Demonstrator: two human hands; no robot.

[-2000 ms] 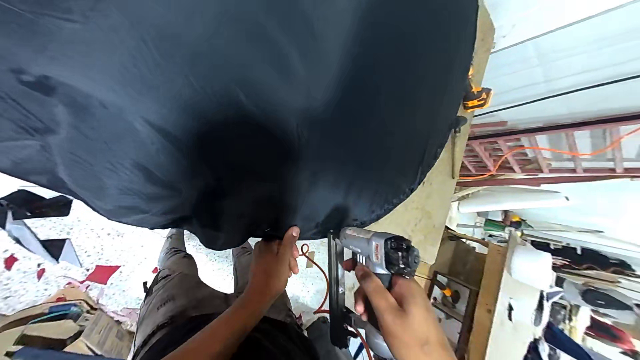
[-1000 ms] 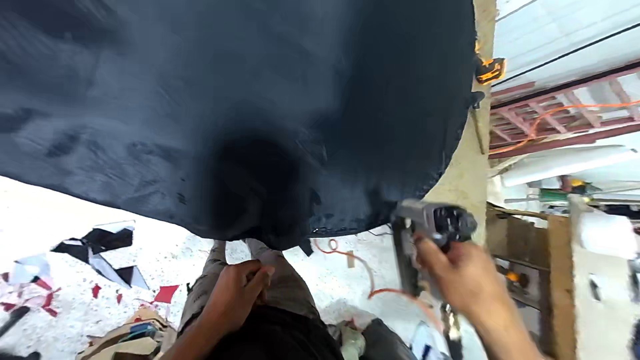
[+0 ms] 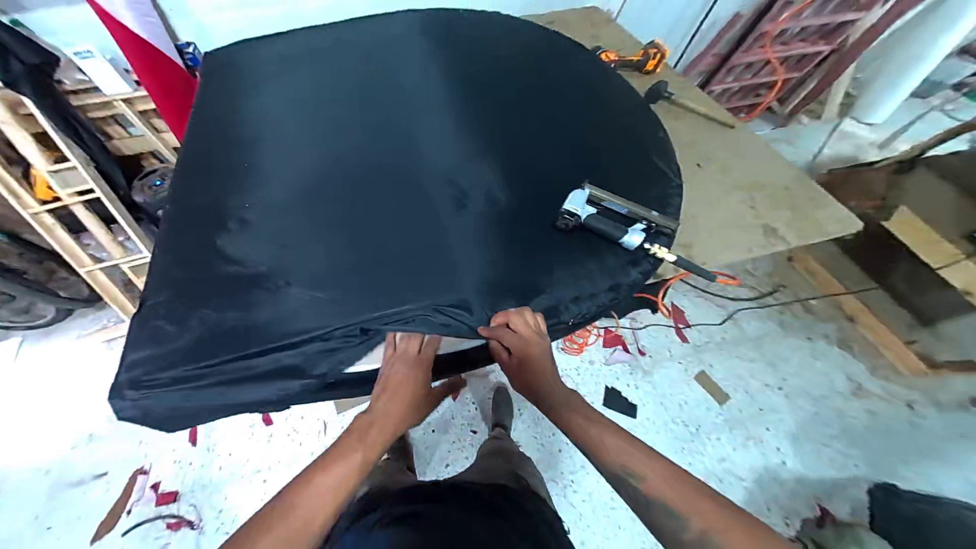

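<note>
A large panel covered in black fabric (image 3: 396, 175), straight at the left and rounded at the right, lies on a wooden board. At its near edge my right hand (image 3: 522, 347) pinches a fold of the fabric. Just left of it, my left hand (image 3: 408, 377) lies at the lifted fabric edge, its fingertips over a pale surface that shows through the gap; whether it grips anything I cannot tell. A pneumatic staple gun (image 3: 610, 217) with its hose fitting rests on the fabric, right of both hands.
An orange and black cordless tool (image 3: 637, 57) and a black-headed mallet (image 3: 690, 103) lie on the wooden board (image 3: 762, 198) at the back right. An orange air hose (image 3: 583, 339) and fabric scraps (image 3: 619, 402) are on the floor. A wooden frame (image 3: 76, 198) stands at the left.
My right hand has let go of the staple gun, which now lies on the panel, and has taken hold of the fabric. My left hand has moved up to the panel's edge. The view has shifted widely.
</note>
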